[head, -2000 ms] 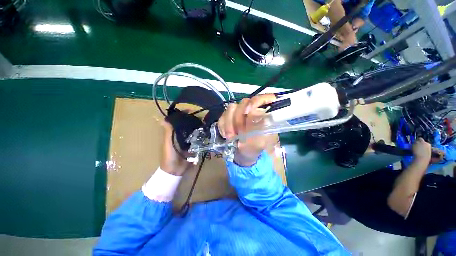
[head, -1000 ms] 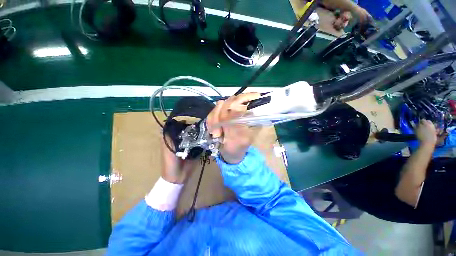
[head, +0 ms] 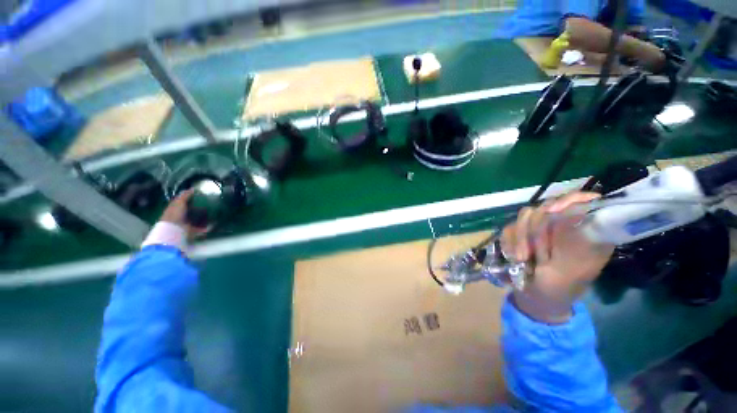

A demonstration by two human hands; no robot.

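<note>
My left hand is at the far left of the conveyor, blurred, with its fingers and thumb around the near edge of a black headset with pale hoops. Whether the headset rests on the green surface is unclear. My right hand is shut on the white electric screwdriver, held over the right part of the cardboard mat. Its silvery nozzle points left, with no headset at it. A thin black curved line hangs beside the nozzle.
Several headsets stand in a row on the green conveyor, one with an upright boom. More black headsets lie at right, below the screwdriver. Grey metal posts cross the left. Another person's blue sleeve and arm are at the top right.
The view has swung left and up. My left hand has moved from the nozzle to the conveyor at the left. The headset is gone from the nozzle. My right hand still holds the screwdriver.
</note>
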